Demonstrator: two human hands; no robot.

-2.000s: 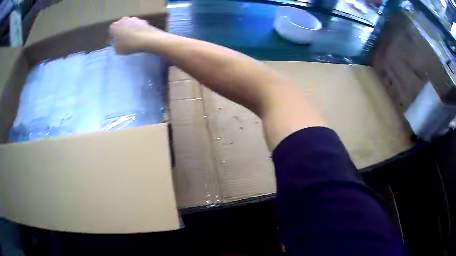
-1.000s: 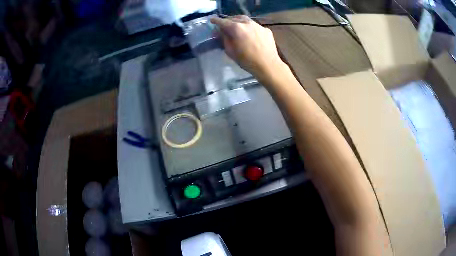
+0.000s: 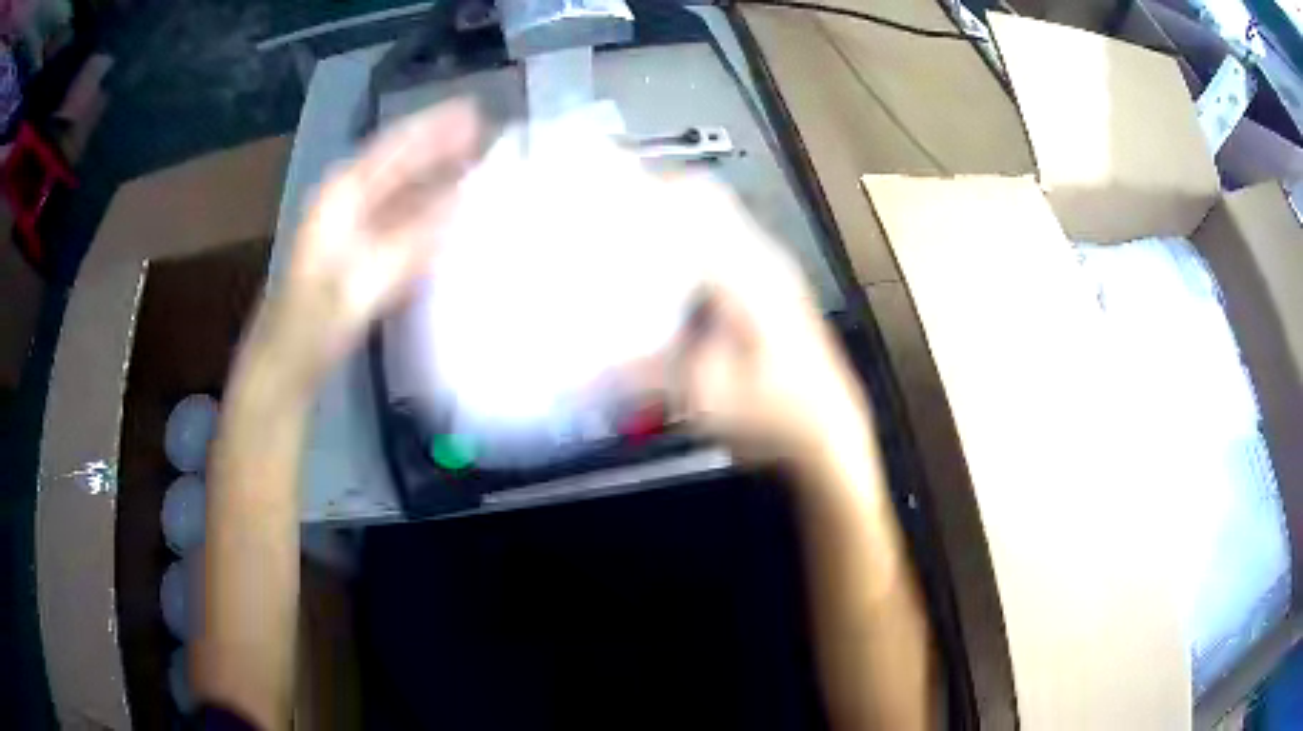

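Note:
A white plastic bowl point(image 3: 550, 286), overexposed and motion-blurred, is above the machine bed point(image 3: 672, 93) and hides much of it. My right hand point(image 3: 750, 336) is on the bowl's right side and holds it, blurred. My left hand point(image 3: 379, 214) is at the bowl's upper left with fingers spread; whether it touches the bowl is not clear. The metal fixture point(image 3: 560, 79) shows behind the bowl. On the front panel, a green button point(image 3: 455, 451) and a red button point(image 3: 643, 420) show below the bowl, partly blurred.
At right, an open carton point(image 3: 986, 371) holds clear-wrapped stock point(image 3: 1165, 414). At left, a deep carton point(image 3: 86, 429) holds several round white bowls point(image 3: 186, 514) in a row. A black cable crosses behind, upper right. A red stool point(image 3: 36, 172) stands far left.
My right hand has come from the fixture down to the bowl's right side. My left hand has come into view. A bowl is now over the bed, where the tape ring was visible.

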